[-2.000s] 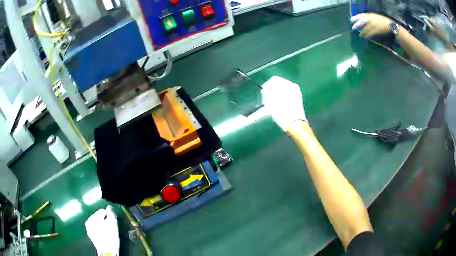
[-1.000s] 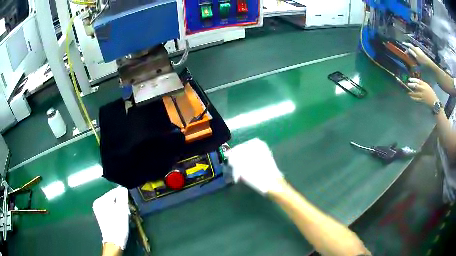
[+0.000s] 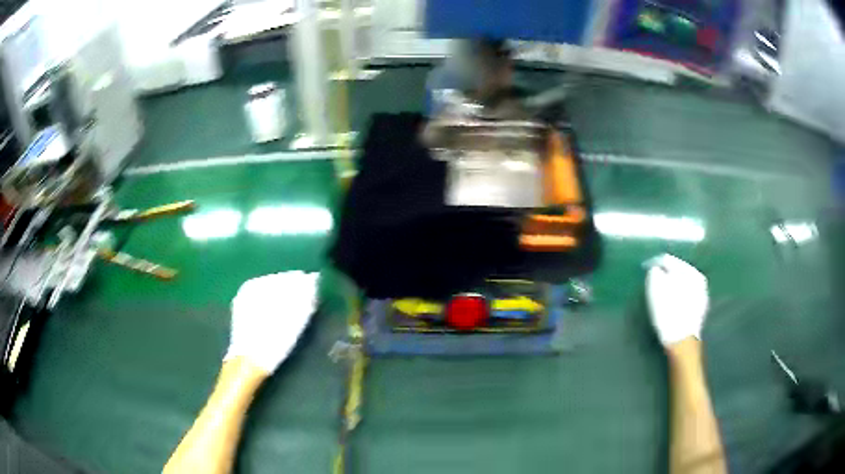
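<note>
The press head point(image 3: 496, 176), a silver plate, sits low over the orange fixture point(image 3: 553, 231). The black cloth point(image 3: 398, 222) covers the left of the fixture. The red emergency stop button point(image 3: 466, 311) is on the front panel between yellow arrows. My left hand point(image 3: 271, 317), in a white glove, is left of the press base, beside the hose. My right hand point(image 3: 676, 298), gloved, is right of the base and apart from it, over the green surface. The view is blurred; I see nothing held, but finger positions are unclear.
Copper-brown guide rails point(image 3: 159, 211) stick out from a bracket at the left. A white bottle point(image 3: 267, 113) stands beyond the belt edge. A yellowish hose point(image 3: 353, 380) runs down left of the press. A dark tool point(image 3: 813, 396) lies at the far right. The blurred control panel point(image 3: 672, 32) is behind.
The view has swung left, bringing the press to the middle. My right hand has moved away from the right side of the base. The other person's hands and the phone frame have left view.
</note>
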